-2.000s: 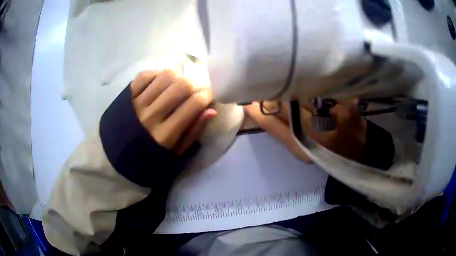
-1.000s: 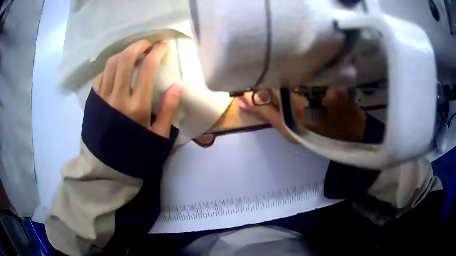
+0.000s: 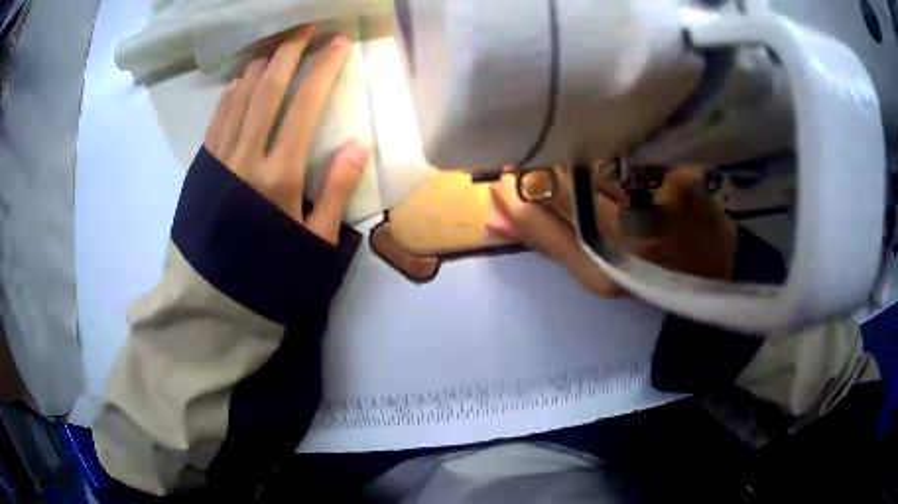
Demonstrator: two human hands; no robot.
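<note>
A pale fabric panel [image 3: 350, 187] lies on the machine bed at the upper left, with a straight seam line under the bright lamp. My left hand [image 3: 281, 138] lies flat on it with fingers spread, pointing up and away. My right hand [image 3: 566, 236] is partly hidden behind the white machine head [image 3: 492, 89] and its guard; its fingertips rest by the tan needle plate [image 3: 438, 217]. Whether it holds anything cannot be seen. A dark wire loop [image 3: 537, 184] and a ribbed tension knob [image 3: 640, 220] show in front of the right hand.
The white table [image 3: 473, 325] has a printed ruler strip [image 3: 473, 394] along its front edge. The white curved guard [image 3: 837, 177] stands at the right. More pale cloth [image 3: 34, 226] hangs at the far left. Blue items show at the lower corners.
My left hand has opened out from its curled pose and moved up and left. The fabric has moved up with it, away from the bed, uncovering the tan plate. My right hand stays near the needle area.
</note>
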